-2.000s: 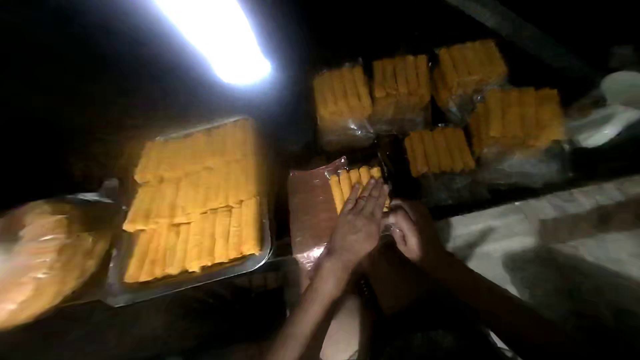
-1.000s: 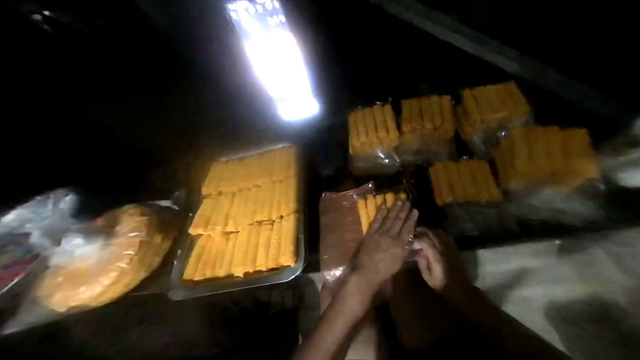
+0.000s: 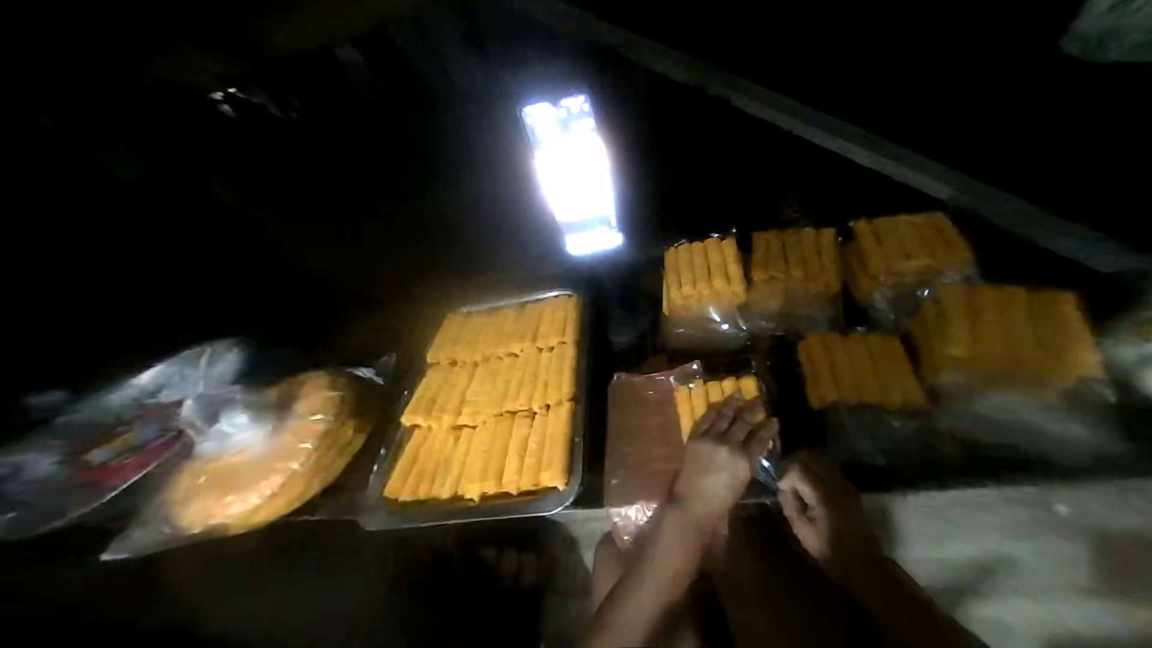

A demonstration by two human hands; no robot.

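My left hand lies with its fingers extended over a small row of yellow-orange rolls, whose far ends show beyond the fingertips. These rolls are at the right side of a reddish-brown sheet or board with a shiny plastic edge. Just right of them my right hand has its fingers curled on the edge of clear plastic. To the left stands a metal tray holding three rows of similar rolls.
Several plastic-wrapped bundles of rolls stand at the right and far right. At the left lie a clear bag of round yellow-orange sheets and another plastic bag. A bright lamp or lit screen is beyond the tray.
The view has shifted, bringing more of the left-hand bags into sight. Both hands stay at the same small row of rolls.
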